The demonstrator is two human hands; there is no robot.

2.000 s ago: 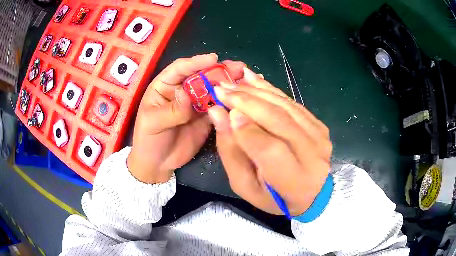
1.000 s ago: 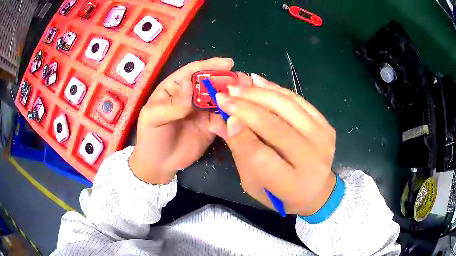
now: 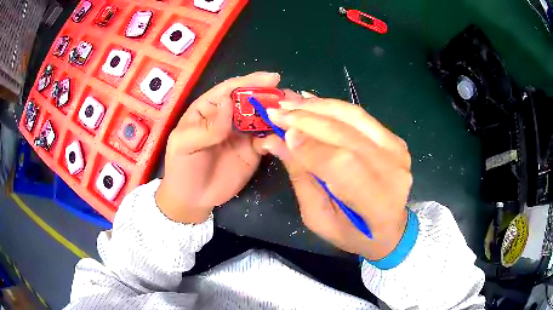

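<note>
My left hand (image 3: 203,145) holds a red square housing shell (image 3: 241,122) by its edges, open side up, in front of me. A thin pale bracket-shaped line shows inside the shell's left part, with dark holes at its lower edge. My right hand (image 3: 351,169) holds a bright blue spudger (image 3: 271,123) like a pen. Its flattened tip is at the pale line inside the shell; its other end sticks out below my palm. My right fingers cover the shell's right side.
A red foam tray (image 3: 159,130) with housings and part-built units in its pockets is at left. Thin silver tweezers (image 3: 351,86) and a small red tool (image 3: 367,22) lie on the green mat. A black unit (image 3: 470,85) and a yellow tape roll (image 3: 514,240) are at right.
The shell has turned from tilted to nearly level and shifted slightly right since the first frame. The spudger's rear end now points further right, with more of it showing below my palm.
</note>
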